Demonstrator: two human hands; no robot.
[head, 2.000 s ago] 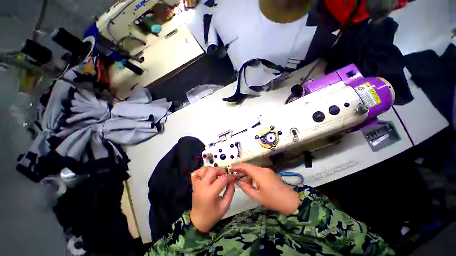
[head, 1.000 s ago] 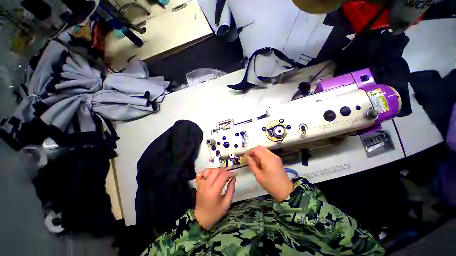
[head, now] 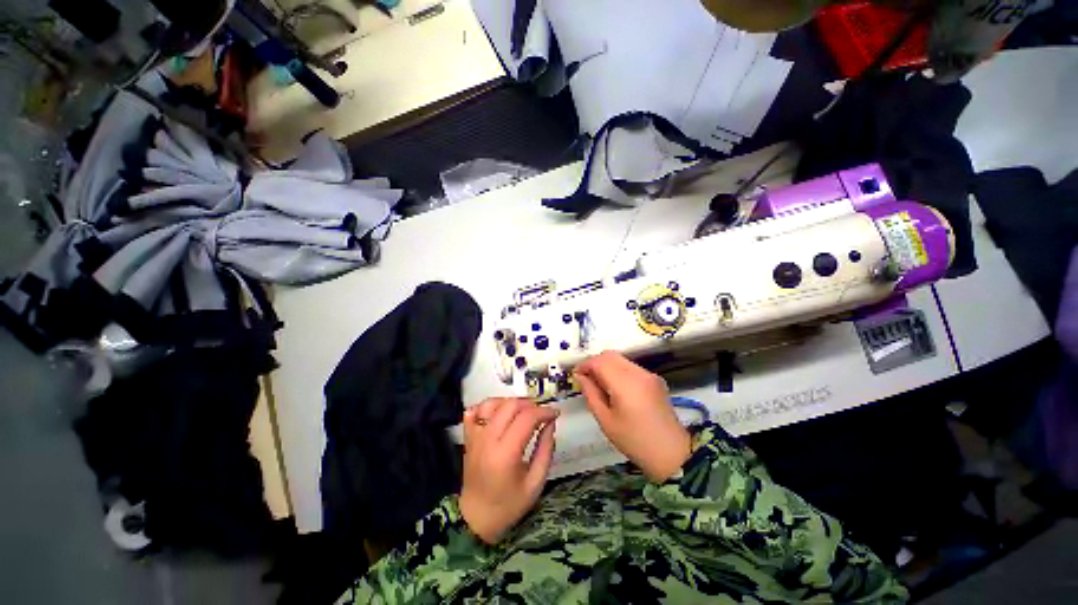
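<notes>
The white sewing machine point(head: 757, 272) with a purple motor end lies across the table. My left hand point(head: 505, 455) is in front of the machine head's left end, fingers bent and thumb near the index fingertip. My right hand point(head: 635, 408) is just right of it, thumb and index finger pinched close to the small metal parts point(head: 547, 381) at the head's front edge. The hands are slightly apart. No thread can be made out between the fingertips. The needle area is hidden under the head. A black garment piece point(head: 396, 402) lies heaped left of the head.
Grey garment pieces with black edging point(head: 225, 219) are piled at far left. Blue loop handles point(head: 689, 408) show beside my right hand. A control panel point(head: 895, 340) is at right. White-backed panels point(head: 662, 71) and a red basket point(head: 869, 36) are behind.
My hands were together at the fingertips two seconds ago and are now apart, the right one up at the head's front edge. Since one second ago they have barely moved.
</notes>
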